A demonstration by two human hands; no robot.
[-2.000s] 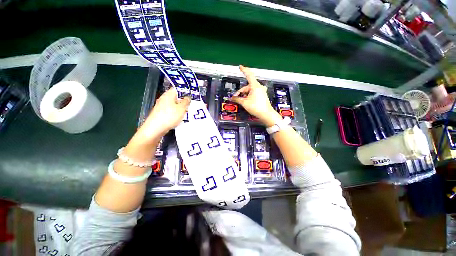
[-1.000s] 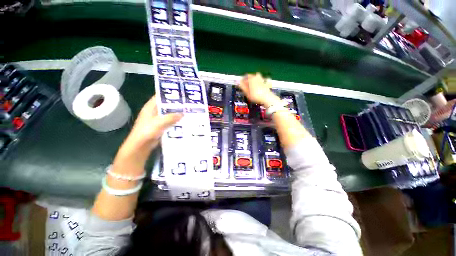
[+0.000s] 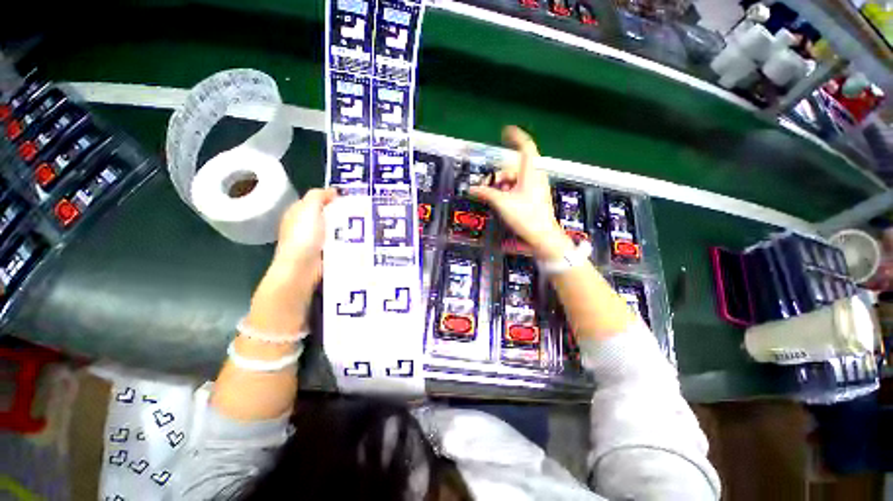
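Observation:
My left hand point(image 3: 302, 235) pinches the left edge of a long label strip point(image 3: 372, 117). The strip has two columns of black printed labels above and white backing with black L-shaped outlines below. My right hand point(image 3: 519, 201) is over the upper row of a clear tray point(image 3: 658, 294), thumb and a finger close together at a black-and-red device point(image 3: 468, 221), index finger raised. Whether a small label is at the fingertips cannot be made out. More black-and-red devices point(image 3: 457, 292) lie in the tray pockets. The strip covers the tray's left part.
A white label roll point(image 3: 241, 192) with a curling tail stands left of the strip. Another tray of devices point(image 3: 88, 181) is far left. At right are a pink-edged phone point(image 3: 730, 284), stacked dark trays point(image 3: 808, 274), a cream cup point(image 3: 808, 333) and a fan point(image 3: 858, 256). Waste backing point(image 3: 147, 440) hangs below left.
The view has shifted left, showing more of the left tray. The strip now shows a bare left space beside a printed right label. My right hand's index finger has lifted away from its other fingers.

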